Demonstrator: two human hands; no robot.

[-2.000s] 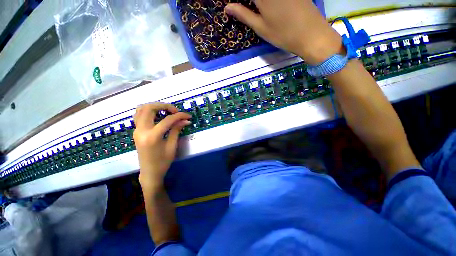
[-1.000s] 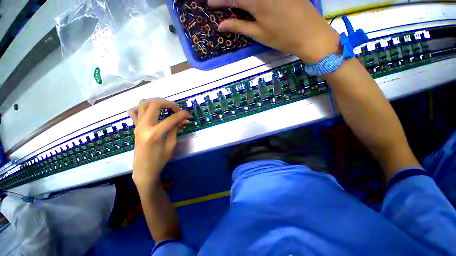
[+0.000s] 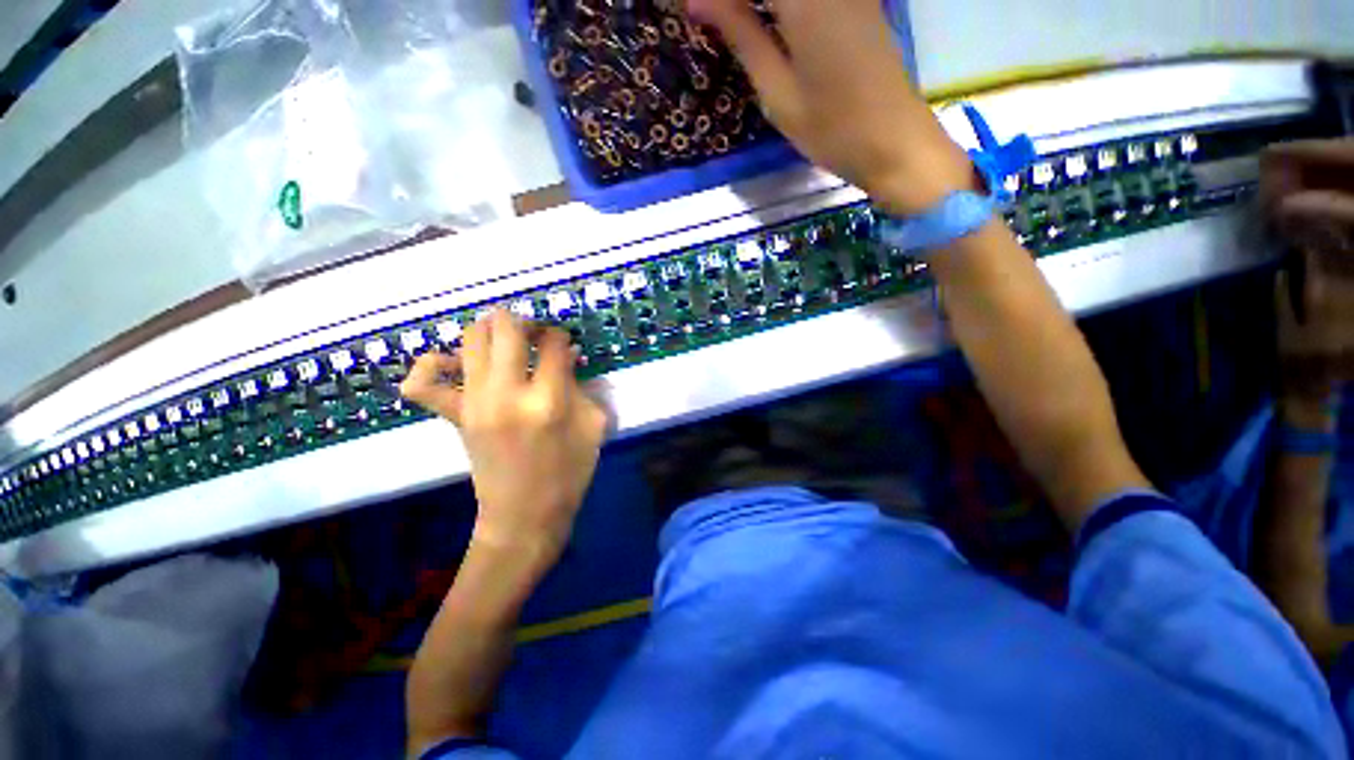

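My left hand [image 3: 523,416] is over the long row of green circuit boards [image 3: 668,319], its fingers bent down at the boards. Whether it holds a small part cannot be seen. My right hand [image 3: 832,89] is over the blue parts bin [image 3: 631,190], partly cut off by the top edge, with thumb and fingers apart above the coils [image 3: 653,97]. No coil shows between its fingers. A light blue wrist strap [image 3: 943,223] with a bright blue clip is on my right wrist.
A clear plastic bag [image 3: 334,164] with a green oval mark lies left of the bin. Another person's hand [image 3: 1314,193] is at the right end of the track. The white front rail [image 3: 772,365] runs below the boards. Whitish cloth [image 3: 149,639] shows at the lower left.
The board row has shifted left. My left hand has turned and its fingers have spread. My right hand has moved left and up over the bin. Another person's hand has appeared at the right.
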